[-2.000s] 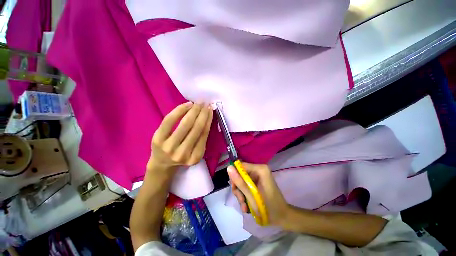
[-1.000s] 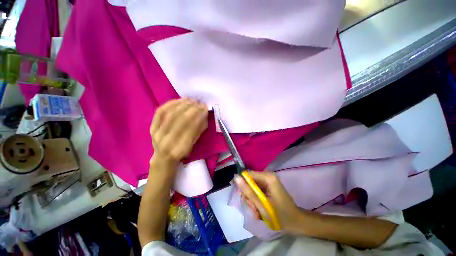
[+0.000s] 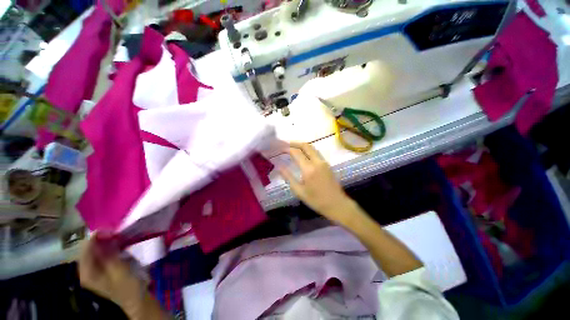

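The large magenta panel (image 3: 115,150) with pale pink pieces (image 3: 187,134) lies across the table left of the needle area and hangs over the front edge. My left hand (image 3: 112,269), blurred, grips the magenta cloth at its lower left corner. My right hand (image 3: 312,178) is at the right end of the pale pink piece, fingertips at its edge; whether it grips the cloth is unclear. The scissors (image 3: 356,128), with yellow and green handles, lie on the table below the machine arm. Another pale pink panel (image 3: 300,262) lies on my lap.
The white sewing machine (image 3: 350,44) with a blue stripe stands behind the cloth. A magenta piece (image 3: 522,69) lies at the right. A blue crate (image 3: 481,231) with magenta scraps is below right. A second machine's handwheel (image 3: 24,186) is at left. A white board (image 3: 428,244) is by my lap.
The scissors have left my right hand and lie on the table. My left hand has moved down and left with the cloth edge. The view has shifted, showing the machine head.
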